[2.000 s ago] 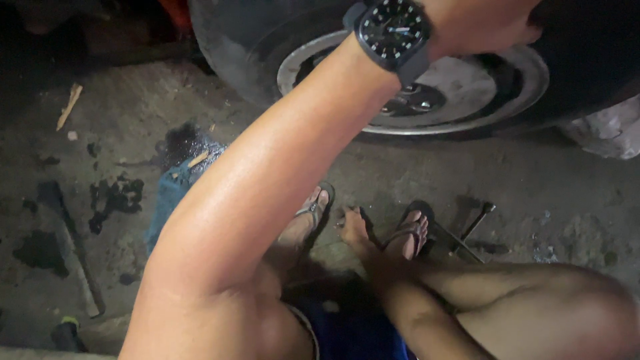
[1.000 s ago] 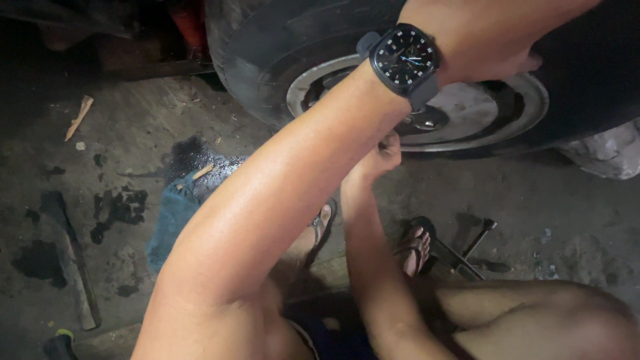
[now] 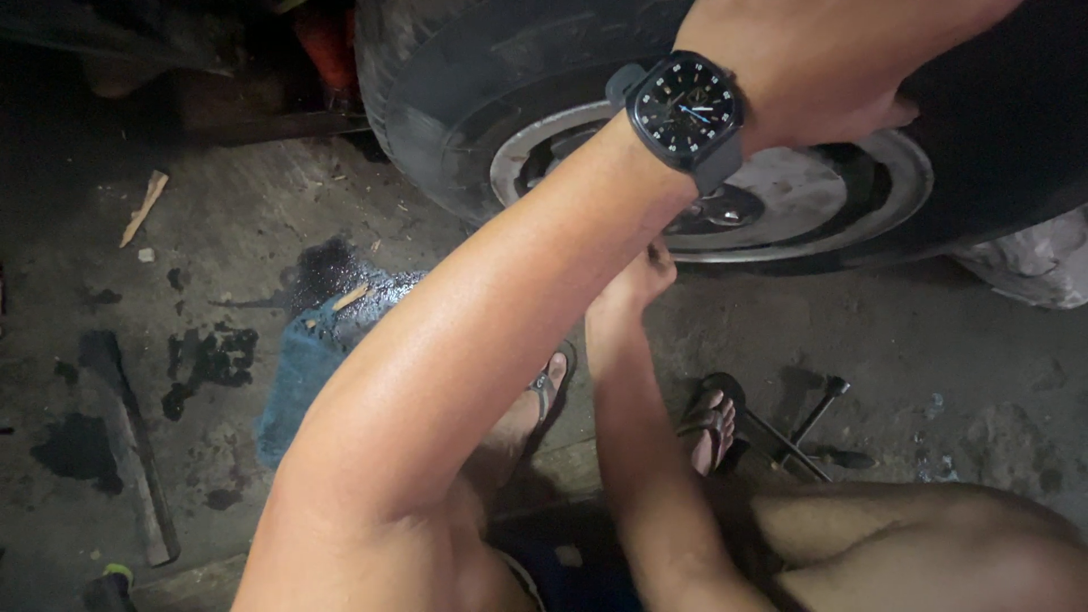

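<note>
My left hand (image 3: 833, 76), with a black wristwatch (image 3: 685, 112) on its wrist, reaches across the wheel at the upper right. A thumb or finger tip shows over the rim; the other fingers are out of sight. Below that forearm, my right hand (image 3: 650, 276) is curled at the lower edge of the metal wheel rim (image 3: 790, 252), close to the hub (image 3: 731, 208). Its fingertips are partly hidden, and whether it holds anything is unclear. The black rubber tire (image 3: 442, 110) surrounds the rim.
A cross-shaped lug wrench (image 3: 799, 440) lies right of my sandalled foot (image 3: 712, 429). On the left are a hammer-like tool (image 3: 140, 459), a blue cloth (image 3: 297, 365) by a wet patch and a wood sliver (image 3: 144, 208). A crumpled plastic sheet (image 3: 1041, 259) sits beside the tire.
My right hand was low near my feet two seconds ago; it has moved up to the wheel rim. My left hand has stayed across the wheel.
</note>
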